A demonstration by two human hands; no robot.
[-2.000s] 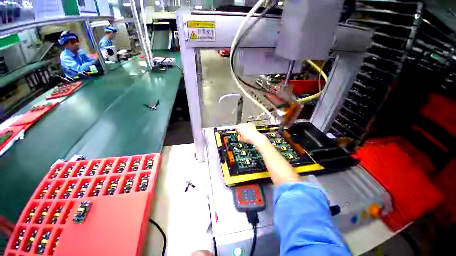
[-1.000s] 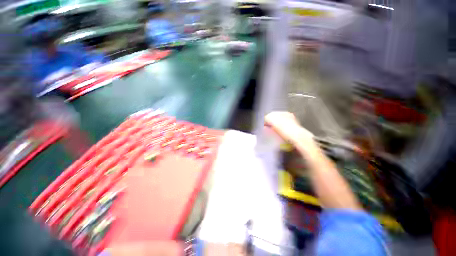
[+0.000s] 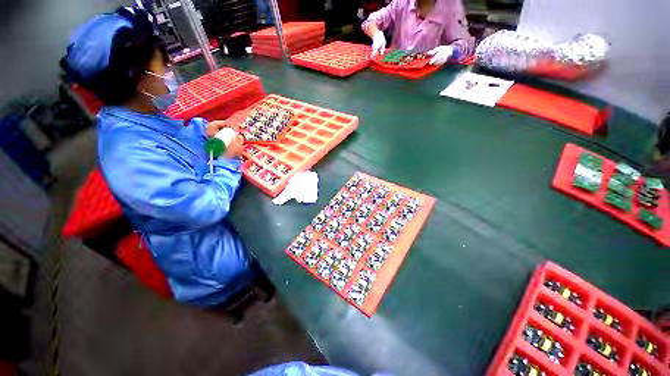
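Neither of my hands is in view. Only a bit of blue sleeve shows at the bottom edge. A flat red tray (image 3: 408, 248) lies on the green bench in the middle, with rows of small circuit boards (image 3: 358, 235) on most of it and a bare strip along its right side. At the lower right a red compartment tray (image 3: 512, 323), cut off by the picture's edge, holds small boards (image 3: 544, 341) with yellow parts in its pockets.
At left, a person in blue smock (image 3: 161, 194) holds a green-and-white object beside a partly filled red grid tray (image 3: 323, 143). A crumpled white cloth (image 3: 300, 188) lies near it. A person in pink (image 3: 422, 29) works at the far side. A red tray with green boards (image 3: 569, 165) is at right.
The view has swung left, away from the machine, to the neighbouring bench. My forearm and hand, earlier over the machine's fixture, have left the picture.
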